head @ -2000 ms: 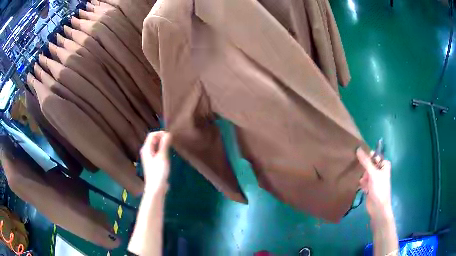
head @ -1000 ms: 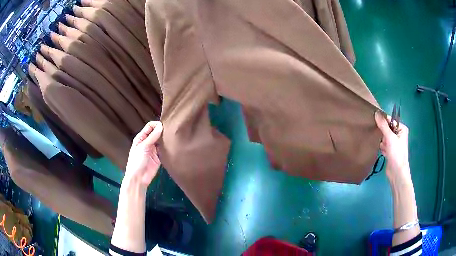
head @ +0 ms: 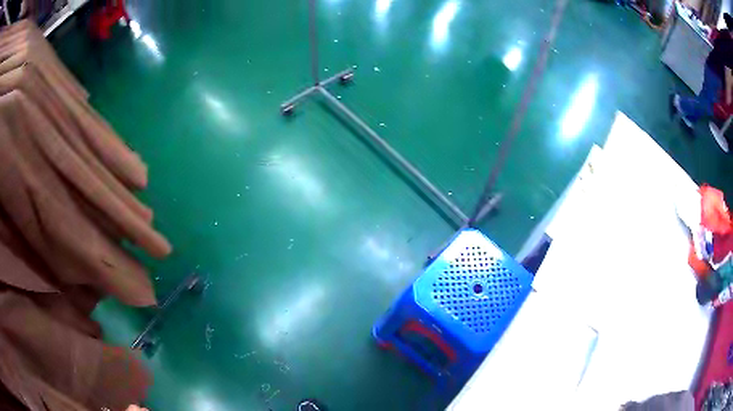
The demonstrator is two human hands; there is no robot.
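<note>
Brown-tan jackets [head: 72, 185] hang at the left edge, with sleeve ends pointing down and right. A lower brown jacket part [head: 80, 365] is blurred and cut off by the bottom-left corner. A small bit of skin at the bottom edge beside it looks like part of my right hand [head: 137, 408]; its fingers and what it holds are hidden. My left hand is out of the picture. The snips are not visible.
A blue plastic stool [head: 474, 289] stands beside a white-topped table [head: 619, 273] with orange and red items. A grey rack base [head: 394, 156] stands on the green floor [head: 265, 233]. A person [head: 711, 80] is at the right edge. Another wheeled foot [head: 169, 309] is by the jackets.
The view has swung right. The jackets have shifted to the left edge, the stool and white table have come in, and both hands have almost or fully left the picture.
</note>
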